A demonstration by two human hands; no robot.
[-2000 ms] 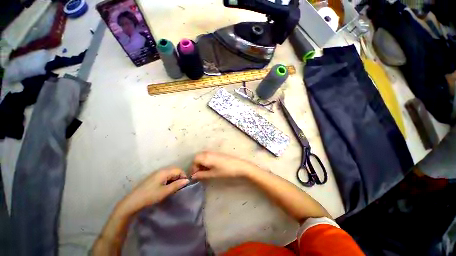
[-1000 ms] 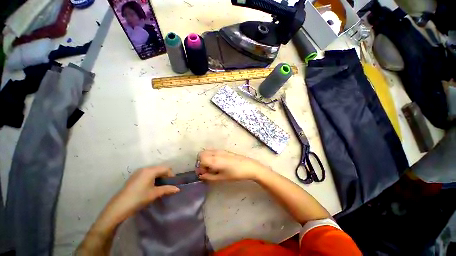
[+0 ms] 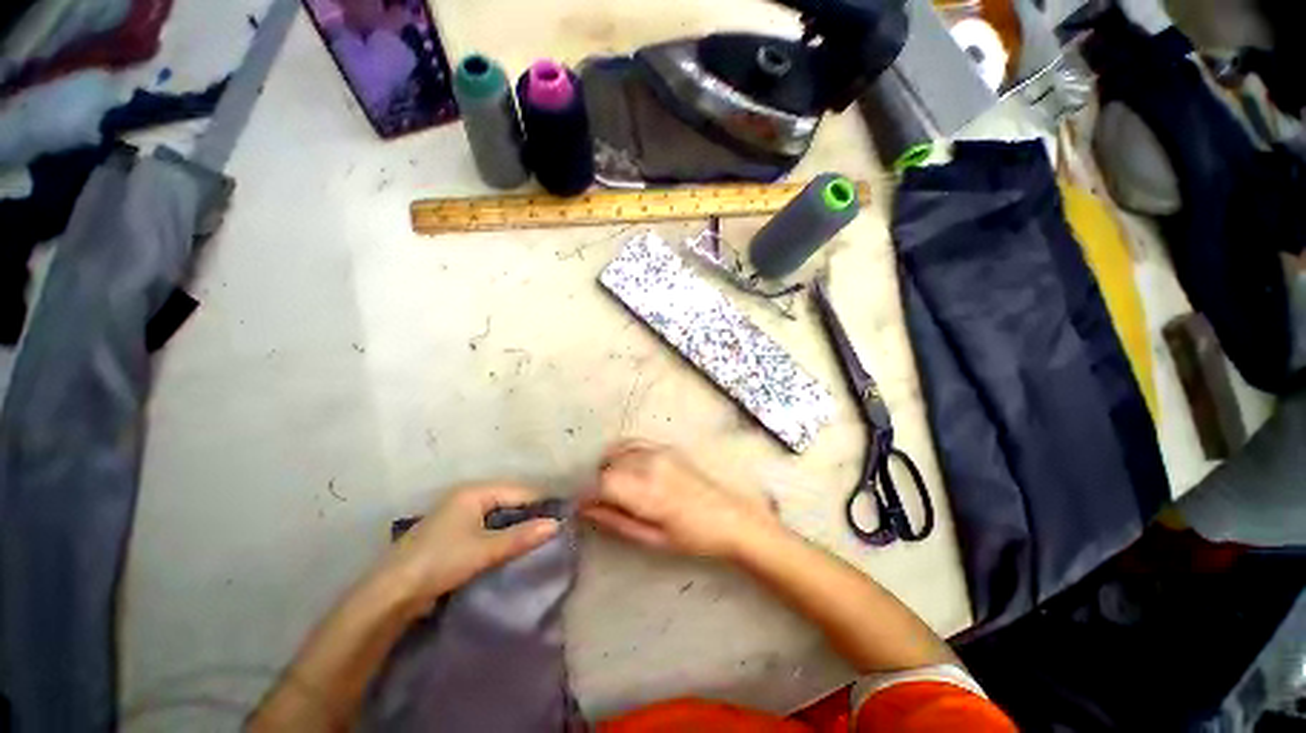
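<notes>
A grey garment piece (image 3: 494,630) lies at the near edge of the table, running down toward me, with a narrow darker folded band (image 3: 527,513) at its far end. My left hand (image 3: 466,544) pinches this band between thumb and fingers, near its middle. My right hand (image 3: 662,501) is at the band's right corner with its fingers closed together, slightly blurred. No needle or thread can be made out at the fingertips.
A speckled board (image 3: 716,344), shears (image 3: 874,430), a tilted grey cone (image 3: 805,225) and a wooden ruler (image 3: 602,211) lie beyond my hands. Two upright cones, an iron (image 3: 731,100) and a phone (image 3: 380,65) stand farther back. Dark cloth (image 3: 1017,372) lies right, long grey cloth (image 3: 79,430) left.
My left hand has moved right along the band, and the band's left end now shows beyond it. My right hand has shifted slightly right and down. The view has shifted slightly.
</notes>
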